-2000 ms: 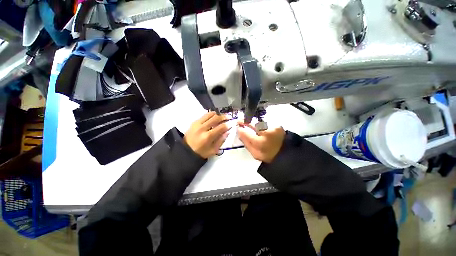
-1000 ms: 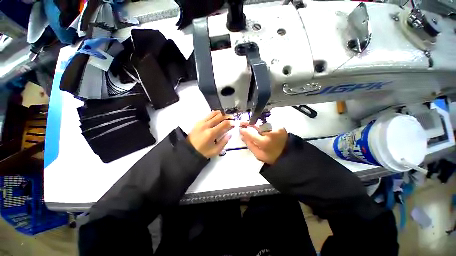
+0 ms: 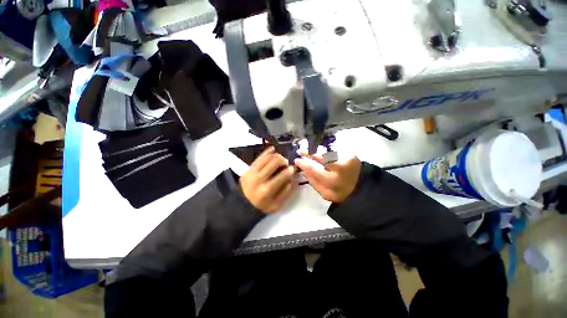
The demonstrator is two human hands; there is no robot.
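A small black piece (image 3: 247,153) lies under the head of the white sewing machine (image 3: 348,62), with a pointed end sticking out to the left. My left hand (image 3: 271,180) has its fingertips on the piece's front edge. My right hand (image 3: 331,177) is just right of it, with thumb and fingertips pinched at the piece's right end beside the needle area. The needle and presser foot are mostly hidden by glare and the dark side arms.
Fanned black pieces (image 3: 148,169) lie left of my hands. A loose black pile (image 3: 189,93) and a grey-black bundle (image 3: 115,102) are behind them. Black snips (image 3: 383,131) lie under the machine arm. A white-lidded tub (image 3: 511,168) stands at right. A blue crate (image 3: 46,261) is at lower left.
The black piece now shows left of the needle area, where bare table showed before. My left hand has moved slightly toward me and to the right. The right hand stays close to the needle.
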